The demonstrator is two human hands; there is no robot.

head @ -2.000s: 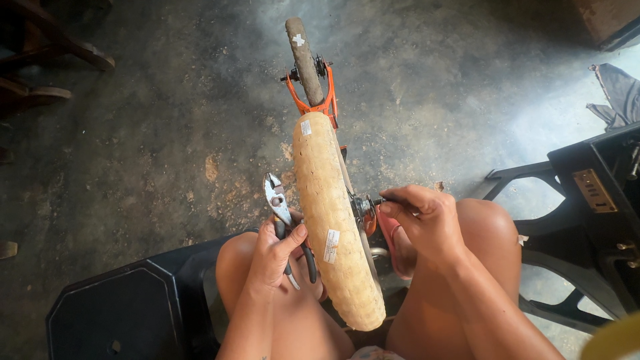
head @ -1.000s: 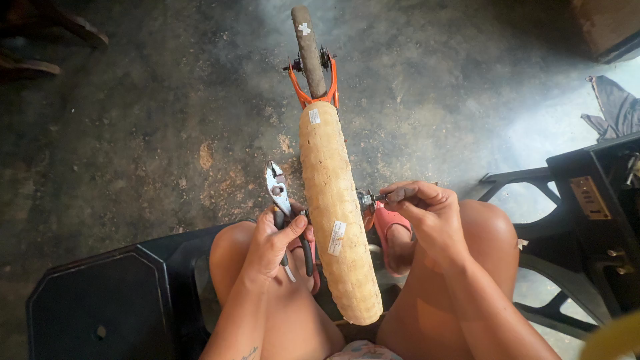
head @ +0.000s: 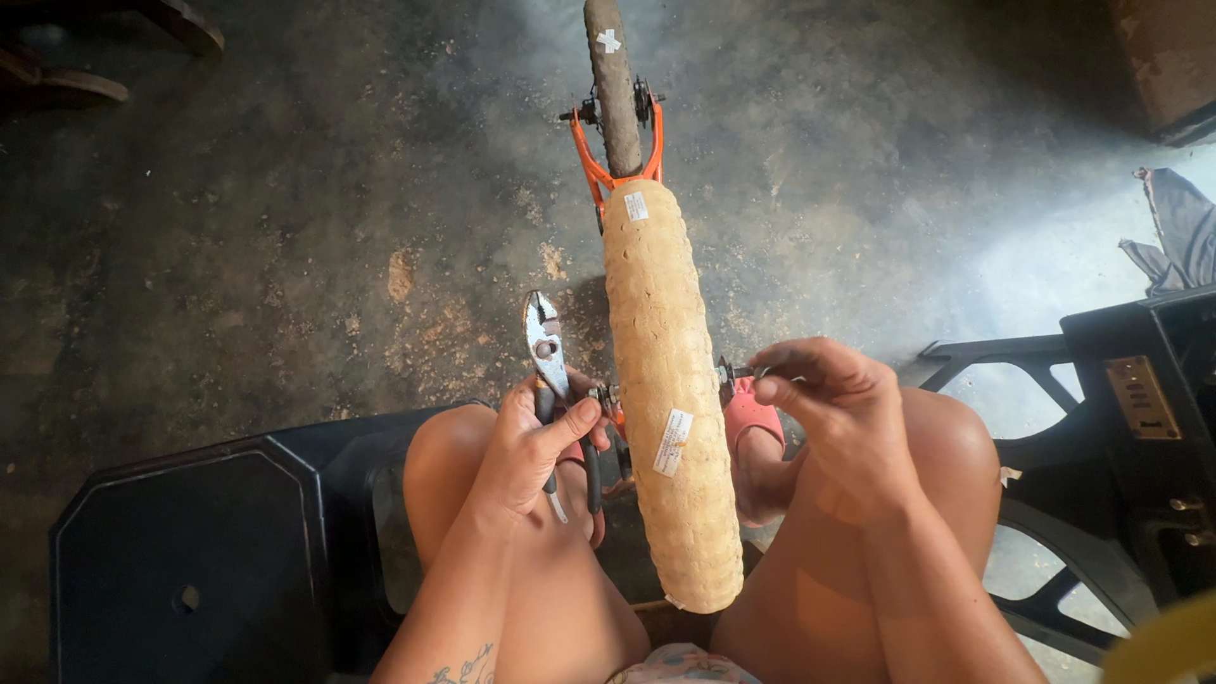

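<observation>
A small wheeled frame stands between my knees, its near wheel bearing a tan knobby tire [head: 665, 332] with printed stickers. Orange forks [head: 594, 161] reach to a darker, worn far tire [head: 616, 95]. My left hand [head: 541, 437] holds slip-joint pliers [head: 545, 342] with dark grips, jaws pointing away from me, and its fingertips are beside the left axle end [head: 604, 395]. With thumb and fingers my right hand [head: 826, 399] pinches the tip of the right axle end [head: 733, 373]; whether a small part lies between the fingertips is hidden.
A black plastic piece with an octagonal panel [head: 190, 560] is at my left. At my right stands a black cabinet-like object [head: 1140, 399] with a metal plate, and dark cloth [head: 1178, 228] lies beyond it. Wooden furniture legs [head: 180, 24] show at the upper left.
The tan tire has swung slightly, its near end toward the right. The pliers stay in my left hand, and my right hand remains at the right axle end.
</observation>
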